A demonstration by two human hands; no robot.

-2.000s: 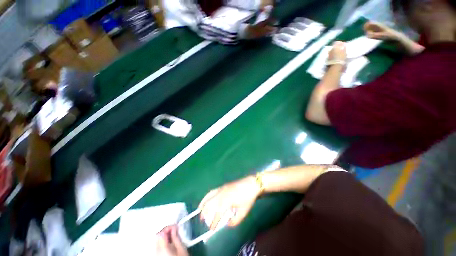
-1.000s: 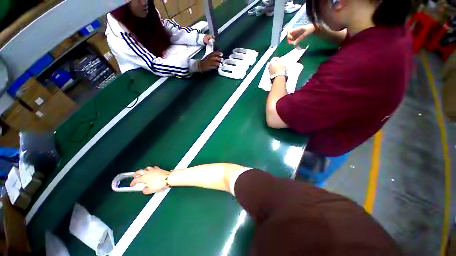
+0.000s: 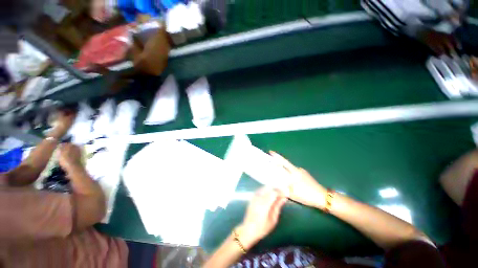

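A white protective sleeve lies slanted over the worktop, its pointed end to the upper left. My right hand is around its lower right part, fingers stretched along it. My left hand grips its near end, close to the right palm. The image is blurred, and whether a loop-shaped unit is inside is hidden. The wide white stack of sleeves lies left of my hands, with stepped edges.
Two wrapped units lie on the conveyor belt beyond the white edge strip. A left neighbour's arms work beside more white packets. A right neighbour's arm is at the edge. A red tray is across the belt.
The view has swung left. My right hand has left the bare loop-shaped unit on the belt and is now on the sleeve over the worktop. My left hand has come into view.
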